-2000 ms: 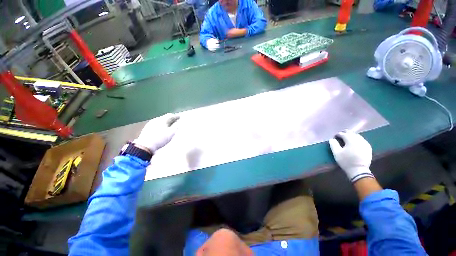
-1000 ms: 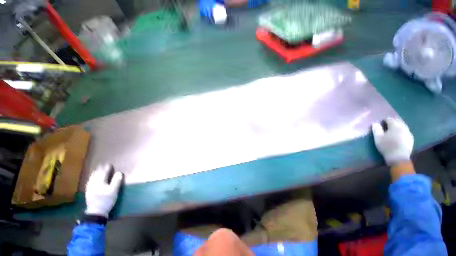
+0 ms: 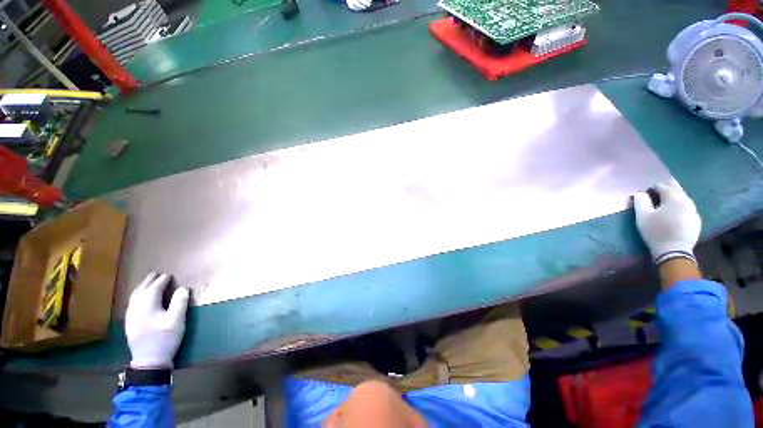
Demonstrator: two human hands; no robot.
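A long shiny metal sheet point(image 3: 410, 188) lies across the green-matted bench with white glare over most of it. My left hand point(image 3: 156, 322), in a white glove with a dark watch at the wrist, rests at the sheet's near left corner. My right hand point(image 3: 668, 224), also white-gloved, is at the sheet's near right corner, thumb and fingers at the edge. Whether the fingertips grip the sheet or only press on it, I cannot tell.
An open cardboard box point(image 3: 102, 255) with yellow and dark striped items stands at left. A green circuit board point(image 3: 523, 15) sits on a red base point(image 3: 477, 55) at the far side. A fan point(image 3: 718, 73) stands at right. A small brown block point(image 3: 117, 149) lies far left.
My left hand has moved left and nearer from the sheet's surface to its near left corner. My right hand has moved right along the near edge to the right corner. The view has tilted down.
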